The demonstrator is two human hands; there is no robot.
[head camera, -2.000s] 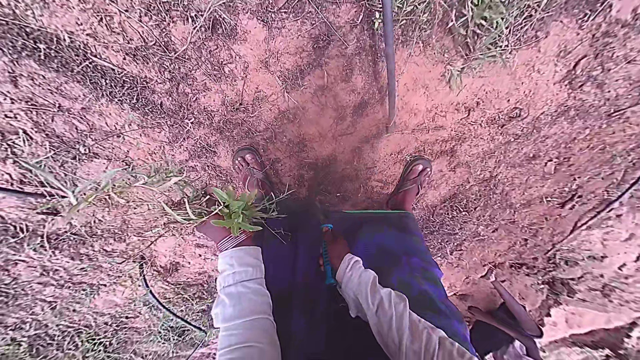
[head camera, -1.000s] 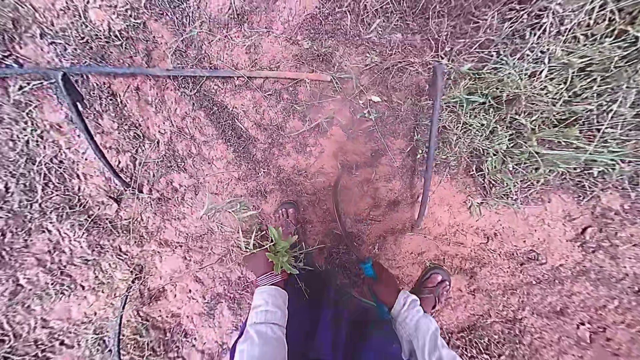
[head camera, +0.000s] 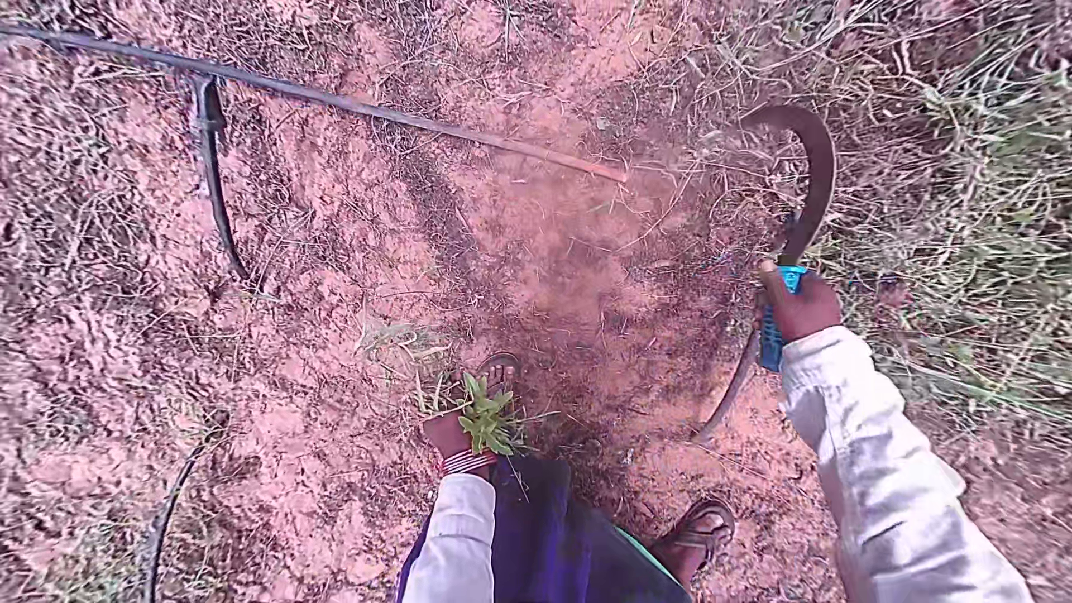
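At the right, my right hand [head camera: 804, 306] grips the blue handle of a sickle [head camera: 816, 172]. Its curved dark blade points up and hooks to the left, in front of dry grass at the right. Low and left of centre, my left hand [head camera: 448, 431] is closed around a bunch of green leafy weeds [head camera: 488, 416] with some dry stems. Striped bangles circle that wrist. The weeds hide part of its fingers.
A long dark pipe [head camera: 335, 100] lies across the upper left, with a short dark hose [head camera: 215, 176] below it. Another hose [head camera: 167, 511] lies lower left. A dark hose [head camera: 733, 389] runs beneath my right hand. Grass [head camera: 988, 226] covers the right side. My sandalled feet stand on reddish soil.
My right hand with the sickle has moved out to the right and forward, away from my lap. My left hand still holds the weeds. The view has shifted over the ground.
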